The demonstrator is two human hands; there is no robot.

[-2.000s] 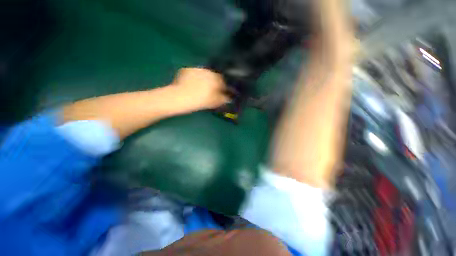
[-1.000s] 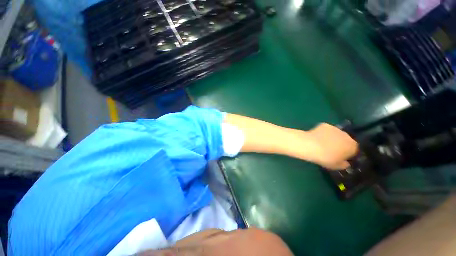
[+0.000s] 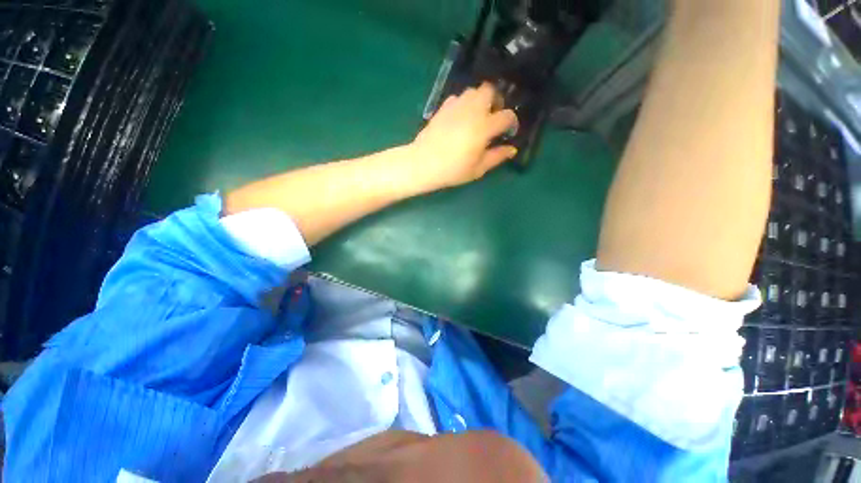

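Observation:
My left hand (image 3: 469, 134) is at the black fixture (image 3: 534, 121) at the foot of the dark hand press (image 3: 543, 28). Its fingers reach over the fixture, thumb and fingertips near its middle. Whether they hold a part cannot be told. My right forearm (image 3: 694, 141) rises past the top edge on the right; the right hand is out of the picture, and so is whatever it touches. A clear, narrow strip (image 3: 443, 79) stands at the fixture's far left side.
A thick stack of black blister trays (image 3: 113, 123) stands on the left of the green mat (image 3: 283, 75). A black tray with filled pockets (image 3: 802, 236) is on the right, with red items (image 3: 854, 377) at the right edge.
The view has swung back from the left stack to the press. My left hand stays at the fixture, its fingers now more spread. My raised right forearm shows again.

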